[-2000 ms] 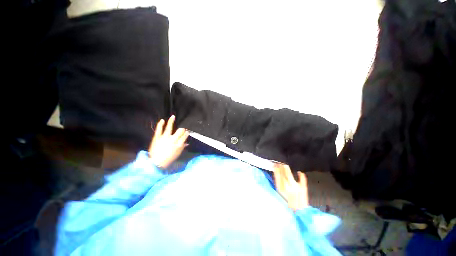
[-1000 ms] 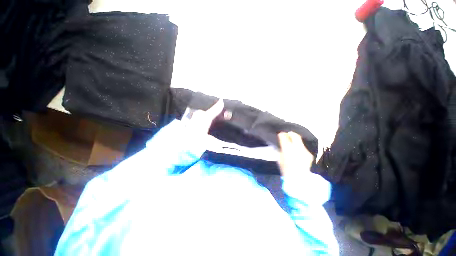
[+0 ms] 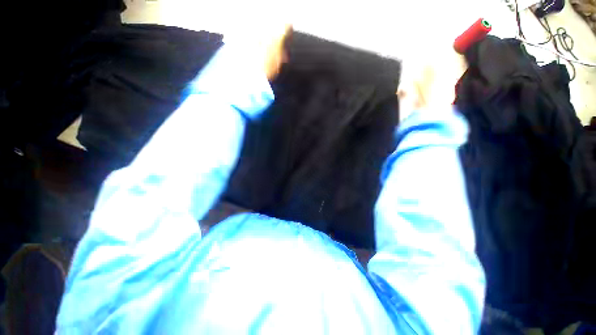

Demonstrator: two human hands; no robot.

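Observation:
Black trousers [image 3: 320, 124] lie spread on the bright white worktable in front of me, their straight far edge running between my hands and the near part reaching down to my blue sleeves and body. My left hand [image 3: 271, 52] is at the far left corner of the cloth, blurred and washed out by glare. My right hand [image 3: 425, 88] is at the far right corner, also washed out. The fingers of both hands are too bright and blurred to tell whether they grip the cloth. No button or label shows.
Folded black garments [image 3: 144, 85] lie at the left. A loose black heap [image 3: 523, 157] lies at the right, with a red thread cone [image 3: 472, 36] at its far end. Dark cords [image 3: 562, 42] lie at the upper right. A brown box [image 3: 33, 281] is at the lower left.
Both hands have moved away from my body to the far part of the table. The trousers now spread over a larger area, and the waist button and pale waistband inside no longer show.

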